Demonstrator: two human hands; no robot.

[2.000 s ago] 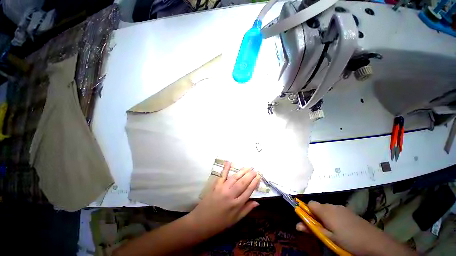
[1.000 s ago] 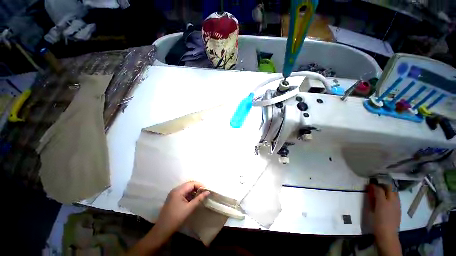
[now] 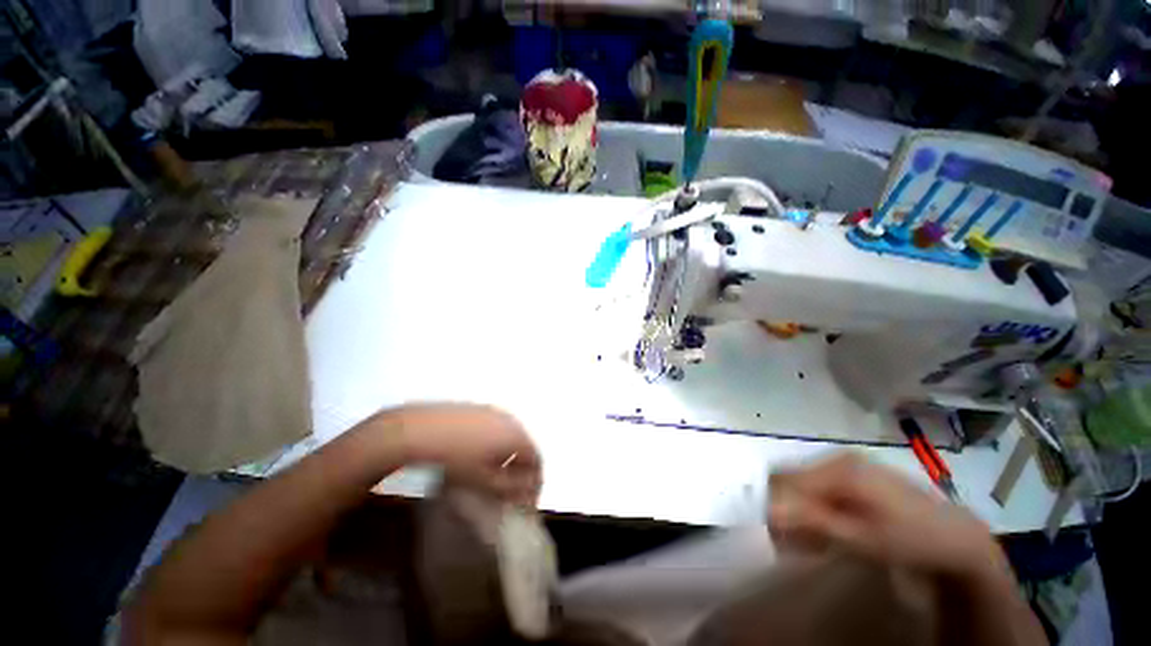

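Note:
A khaki cloth panel (image 3: 656, 591) hangs blurred at the wearer's side of the table's front edge, between my hands. My left hand (image 3: 486, 457) is shut on its folded narrow part at the left. My right hand (image 3: 827, 505) is closed at the panel's right part, blurred, and pinches the cloth. The lower part of the panel is cut off by the frame's bottom edge. The white sewing machine (image 3: 808, 278) stands behind, its needle area (image 3: 656, 353) without cloth under it.
A spare khaki panel (image 3: 234, 360) lies at left on the plaid side table. Red-orange snips (image 3: 928, 454) lie under the machine arm's right end. A light-blue piece (image 3: 608, 256) hangs left of the head. Metal strips (image 3: 1014, 469) lie at the right end.
The panel has been lifted off the table towards the wearer. My right hand has moved left from the snips' place to the cloth. The view has tilted up; the yellow-orange shears now show behind the machine arm.

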